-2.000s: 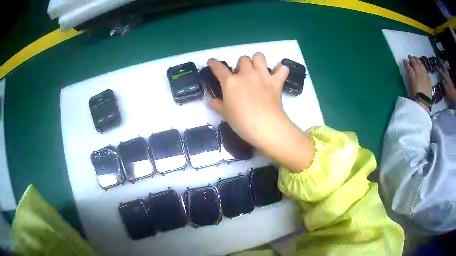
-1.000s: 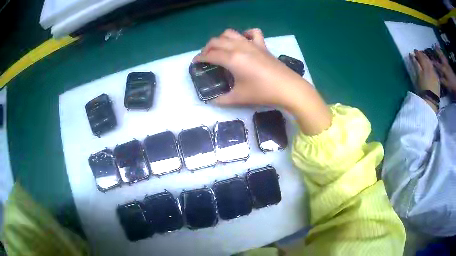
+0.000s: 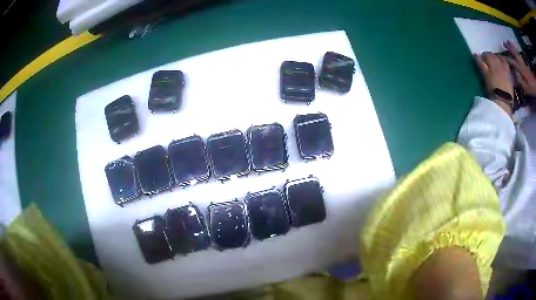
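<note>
Black watch heads lie in three rows on a white foam board [image 3: 347,258]. The back row has two at the left, one of them [image 3: 166,91], and two at the right, one of them [image 3: 298,82], with a gap between the pairs. The middle row, including a watch head [image 3: 228,154], has several close together and one set apart at the right [image 3: 314,136]. The front row has several touching or nearly so [image 3: 228,225]. My right hand [image 3: 448,275] is cut off by the bottom edge, fingers hidden. My left hand [image 3: 8,282] is at most a dark blurred patch at the lower left edge.
A green mat [image 3: 405,76] surrounds the board, with yellow tape [image 3: 50,61] behind. White stacked slabs [image 3: 97,13] stand at the back left. At right, another person's hands [image 3: 495,75] are over a second white board [image 3: 479,36]. Another board's edge [image 3: 8,176] shows at far left.
My right hand has let go of the watch head it held and withdrawn to the bottom right. That watch head appears to lie farther right in the back row. The left sleeve shifted slightly.
</note>
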